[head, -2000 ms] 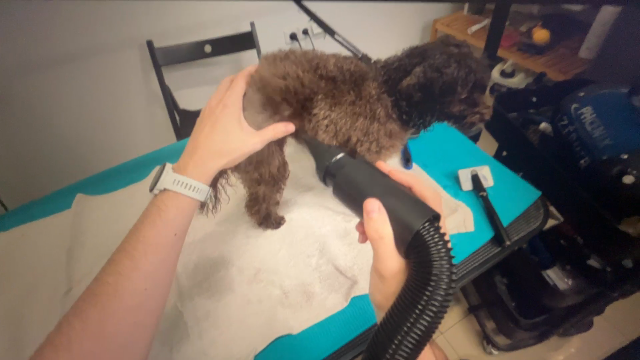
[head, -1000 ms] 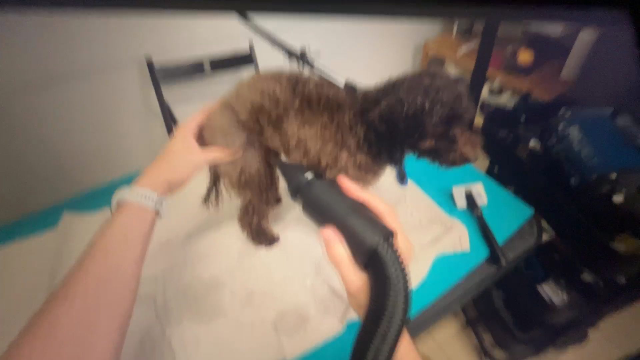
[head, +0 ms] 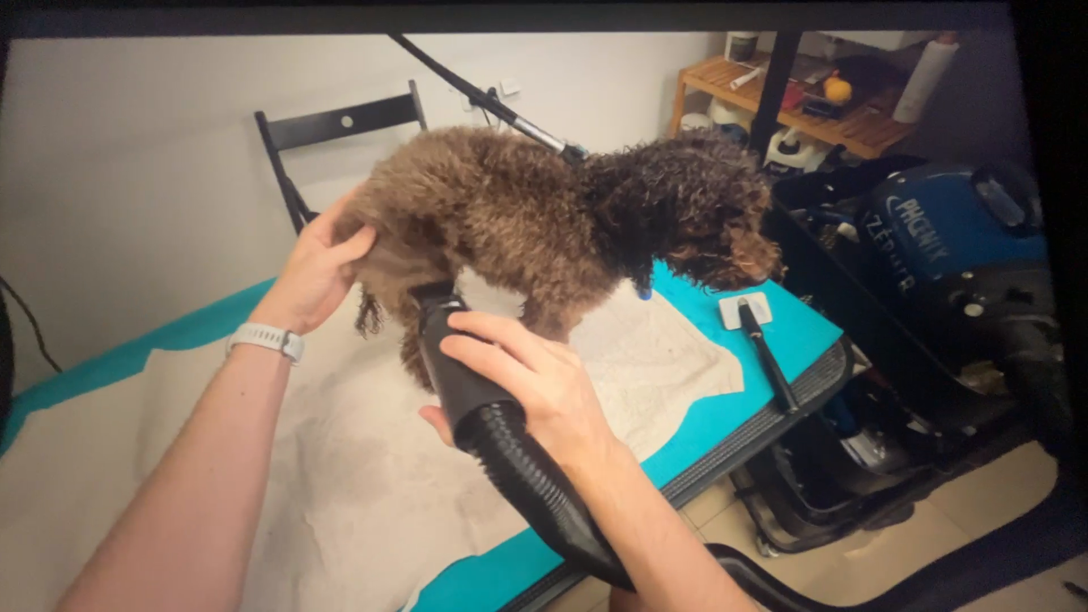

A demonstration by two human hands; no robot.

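Note:
A brown curly-haired dog (head: 510, 204) stands side-on, its head to the right, on a pale towel (head: 340, 476) over a turquoise grooming table (head: 493, 578). My left hand (head: 319, 268), with a pale wristband, rests on the dog's rump near the tail, thumb apart from the fingers. My right hand (head: 527, 374) is closed around the black nozzle of a dryer hose (head: 467, 365), whose tip is against the dog's hind leg. The ribbed hose runs down to the right. A slicker brush (head: 761, 340) lies near the table's right corner.
Behind the table are a black folding chair (head: 340, 127) and a black arm with a metal tube (head: 527, 127). At right stand a blue dryer machine (head: 952, 221) and a black trolley (head: 816, 484). A wooden shelf (head: 799, 110) holds bottles and small items at the back.
The nozzle has turned from pointing up-left to nearly upright, its tip now at the hind leg. My right hand has turned over so its back shows. My left hand stays at the dog's rear.

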